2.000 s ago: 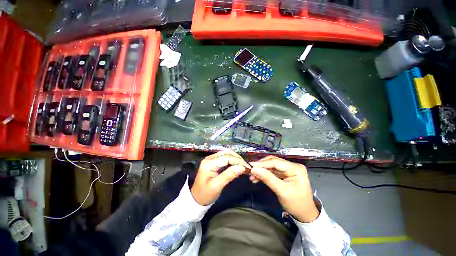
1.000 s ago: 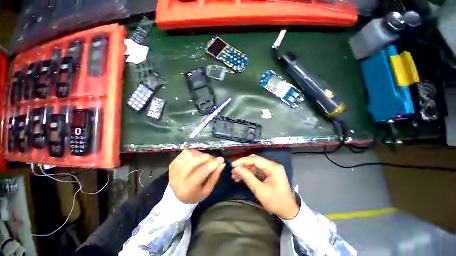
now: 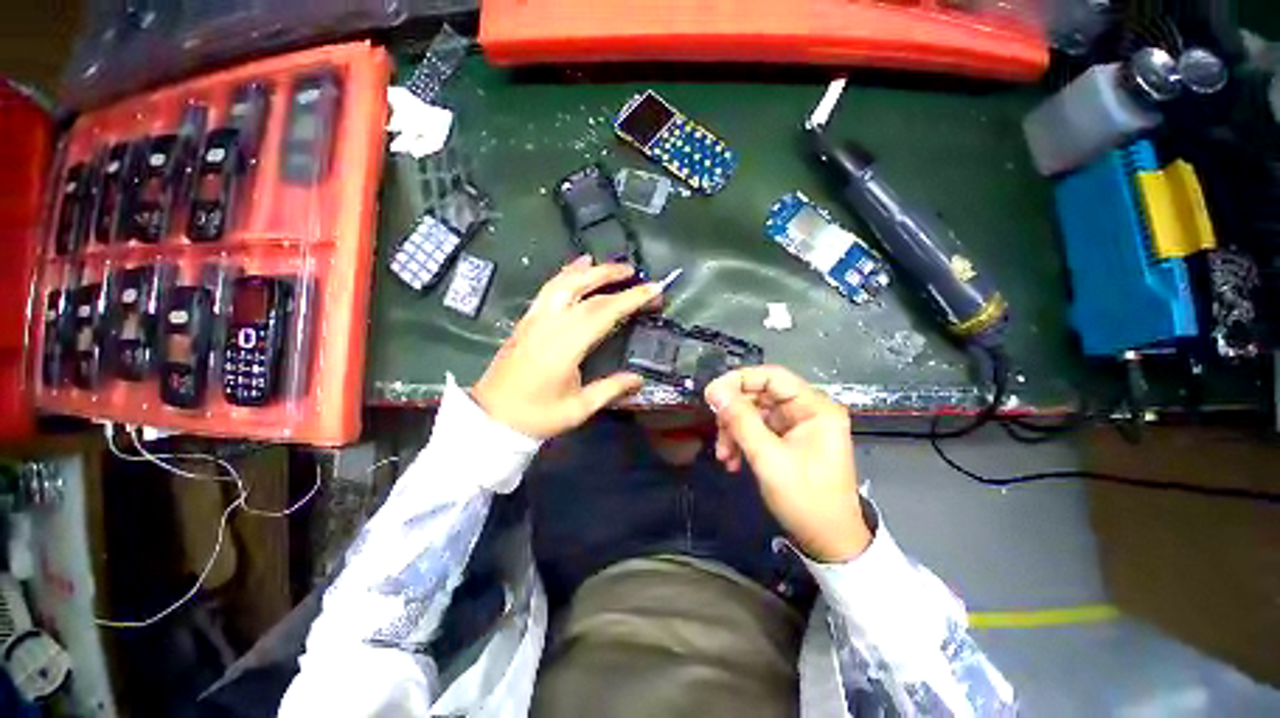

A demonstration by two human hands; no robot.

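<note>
My left hand [image 3: 555, 354] lies over the bench edge with thumb and fingers apart. It covers most of the thin pale tweezers, whose tip [image 3: 671, 279] shows past the fingers. A black phone frame [image 3: 674, 354] lies flat beside the fingertips and thumb. My right hand [image 3: 789, 435] is at the frame's right end, thumb and index finger close together; whether they pinch a small part cannot be seen. A black housing [image 3: 594, 211] lies behind my left hand, its near end hidden. A small clear-grey rectangle [image 3: 643, 191] lies beside it.
A circuit board with screen [image 3: 677, 143] and a second blue board [image 3: 825, 248] lie behind. Keypads [image 3: 428, 253] are left, near the phone tray [image 3: 368, 239]. A thick black corded tool [image 3: 920, 253], blue block [image 3: 1123, 260] and bottle [image 3: 1102, 119] are right. Another red-orange tray [image 3: 786, 39] is at the back.
Both hands have moved from above the lap up to the bench edge and are farther apart. The left now covers the tweezers; the right has come to the black frame.
</note>
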